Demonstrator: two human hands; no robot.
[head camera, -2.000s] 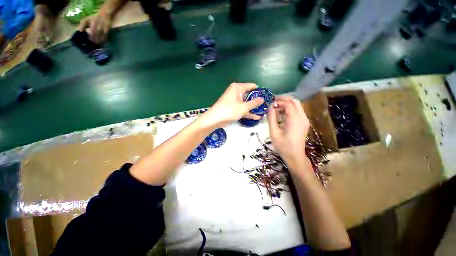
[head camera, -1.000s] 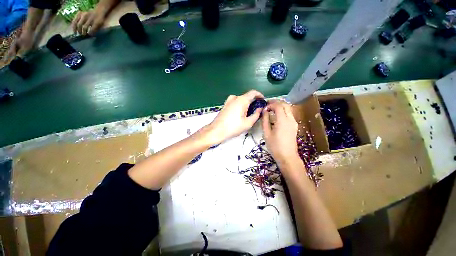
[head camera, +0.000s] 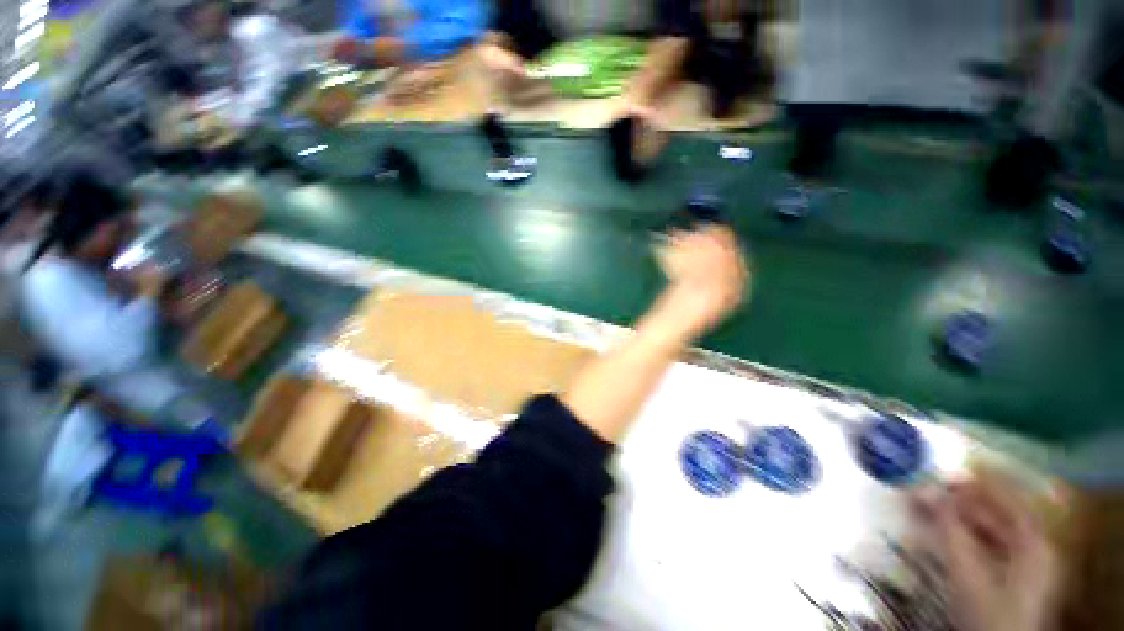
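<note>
The picture is blurred. My left hand (head camera: 705, 274) is stretched out over the green belt. A dark blue round board (head camera: 704, 207) shows just beyond its fingers; I cannot tell if the hand holds it. My right hand (head camera: 992, 549) is low at the right, heavily blurred, beside the tangle of lead wires (head camera: 881, 594); I cannot tell if its fingers hold anything. Three blue circuit boards lie on the white work sheet (head camera: 666, 542): one at the left (head camera: 712, 462), one close beside it (head camera: 783, 459), and one further right (head camera: 890, 446), just beyond my right hand.
The green conveyor belt (head camera: 542, 277) carries black housings (head camera: 398, 169) and round boards, one nearby at the right (head camera: 965, 339). Other workers' hands (head camera: 647, 117) are across the belt. A person in light blue (head camera: 86, 314) is at the left, near brown cardboard trays (head camera: 308, 431).
The view has swung left. My left hand has moved away from my right hand and out over the belt. My right hand has dropped back towards the wire tangle.
</note>
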